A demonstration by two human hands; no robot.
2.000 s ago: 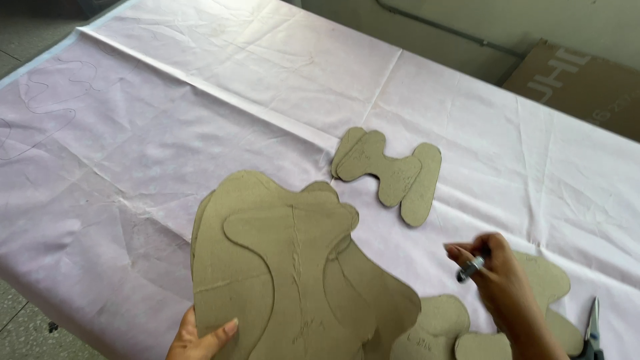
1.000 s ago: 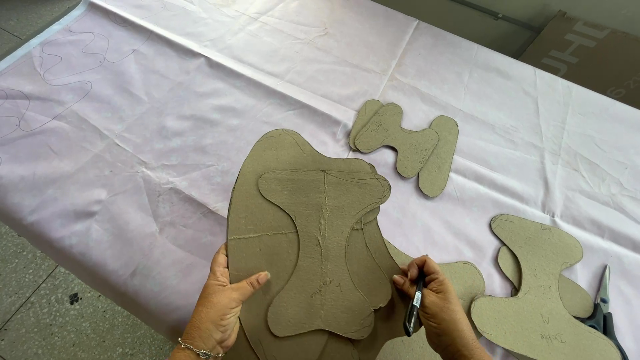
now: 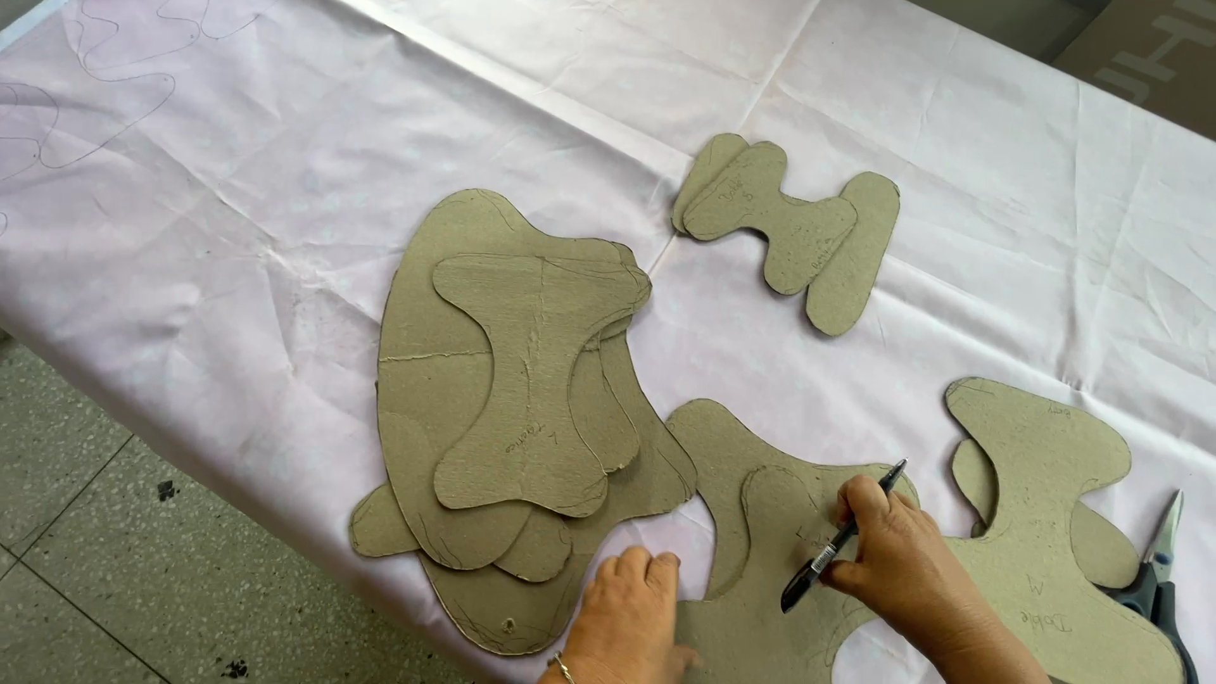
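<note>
My right hand [image 3: 888,565] holds a black pen [image 3: 841,537] over a cardboard template [image 3: 760,608] near the bottom centre. My left hand [image 3: 627,608] lies at that template's left edge, the fingers bent and the thumb at the cardboard; its exact grip is unclear. Left of it rests a stack of curved cardboard templates [image 3: 427,427], with an hourglass-shaped one [image 3: 527,380] on top. Beyond lies a smaller group of cardboard templates [image 3: 727,204]. To the right, a larger cardboard template [image 3: 1035,513] overlaps other pieces.
Scissors [image 3: 1161,570] with dark handles lie at the right, partly under cardboard. Pale pinkish fabric [image 3: 285,142] with creases covers the table, and curved pen lines mark its far left. A cardboard box [image 3: 1149,57] stands beyond the far edge; speckled floor shows at lower left.
The template stack that my left hand held now lies on the fabric, let go. Both hands have moved to the cardboard template right of it. The pen is still in my right hand.
</note>
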